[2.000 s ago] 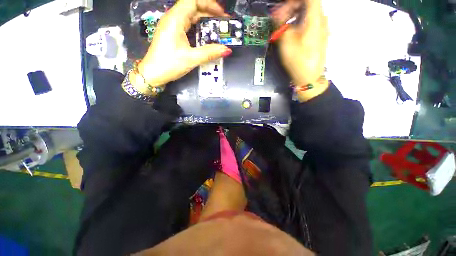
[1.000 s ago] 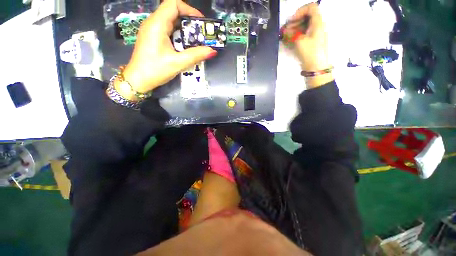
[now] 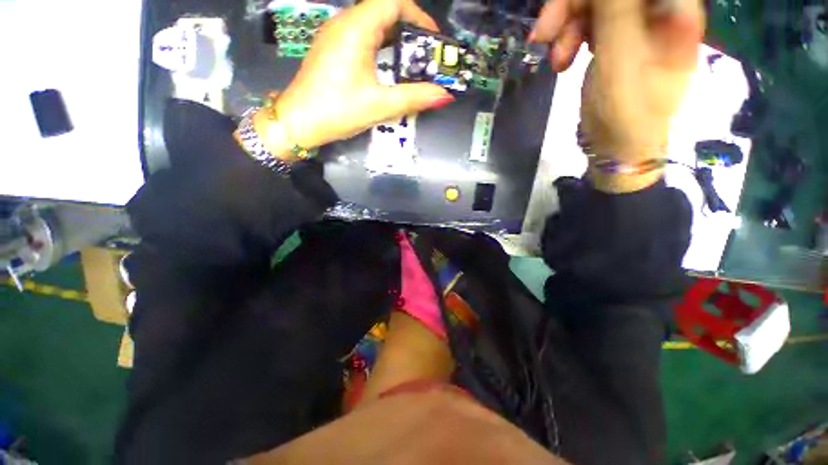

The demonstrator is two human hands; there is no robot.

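Note:
My left hand (image 3: 359,86) holds the power-supply board (image 3: 434,62) between thumb and fingers, above the black fixture panel (image 3: 349,186). The board's right end is beside the right green contact board (image 3: 486,68). The left green contact board (image 3: 301,29) shows behind my left hand. My right hand (image 3: 631,77) is raised at the upper right, blurred and partly cut off by the top edge. Its fingers are bent. I cannot tell if it holds anything; the red tool is not visible.
A white socket strip (image 3: 392,145) and a pale narrow strip (image 3: 482,136) lie on the panel. A white plug part (image 3: 195,54) is at left. A black part (image 3: 51,112) lies on the left sheet, and dark cabled parts (image 3: 713,173) on the right sheet.
My right hand has moved away from the contact board to the upper right, and the red tool has gone from sight. My left hand still holds the board. The view has shifted.

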